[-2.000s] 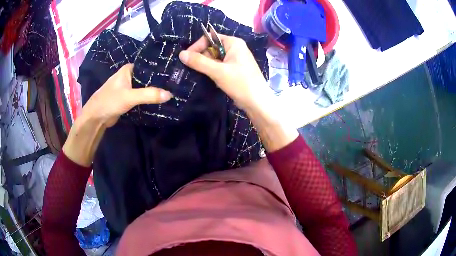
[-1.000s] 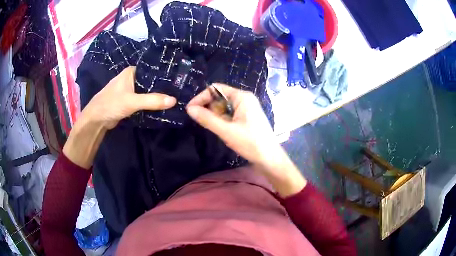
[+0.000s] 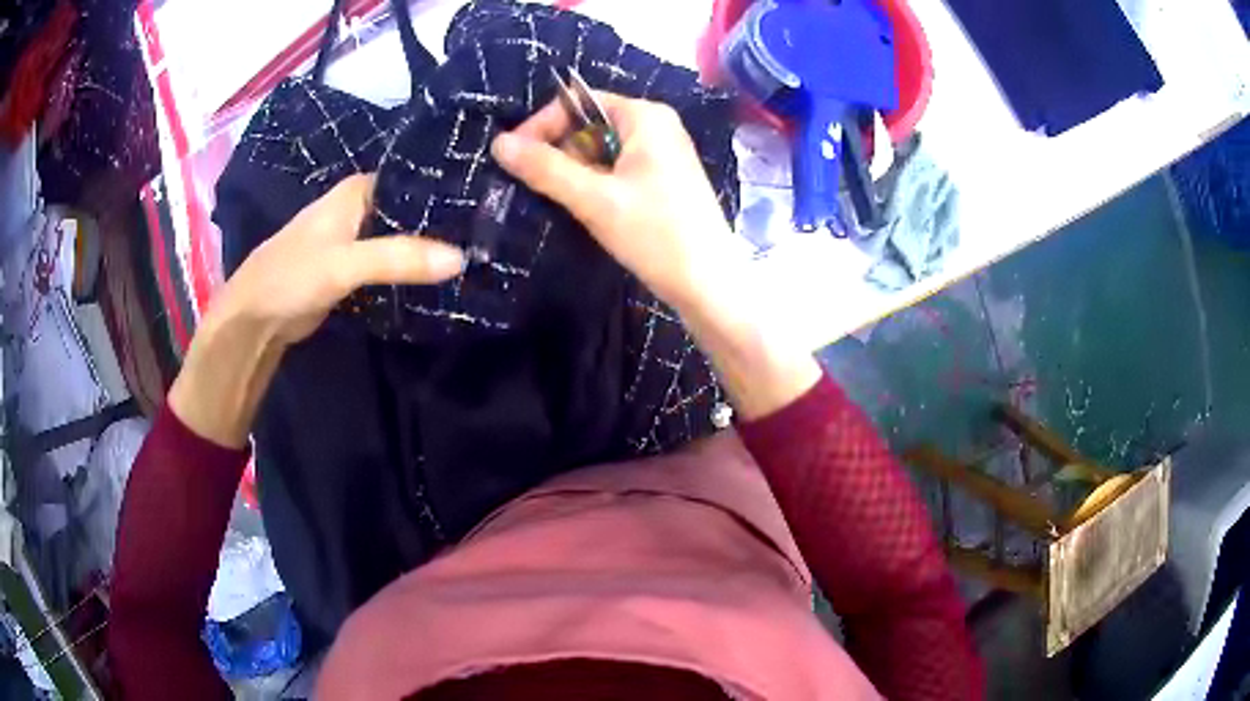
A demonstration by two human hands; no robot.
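The black tweed garment [image 3: 411, 158] with thin pale check lines lies in front of me, its plain black lining [image 3: 452, 411] below. A small dark label [image 3: 495, 206] sits on the checked cloth between my hands. My left hand [image 3: 309, 267] grips the cloth, thumb on top just below the label. My right hand [image 3: 617, 178] is above and right of the label, thumb and forefinger pinched at the cloth. Pointed thread snips [image 3: 587, 117] are tucked in it, blades up. No needle or thread can be made out.
A red bowl [image 3: 912, 69] with a blue plastic tool [image 3: 823, 69] stands at the upper right. A grey-green cloth scrap [image 3: 916, 219] lies below it. Folded black cloth [image 3: 1056, 62] lies further right on the white table [image 3: 1014, 192]. A wooden stool [image 3: 1108, 555] stands on the green floor.
My right hand moved down and right of the label, then back up to the cloth beside it. My left hand has stayed nearly in place.
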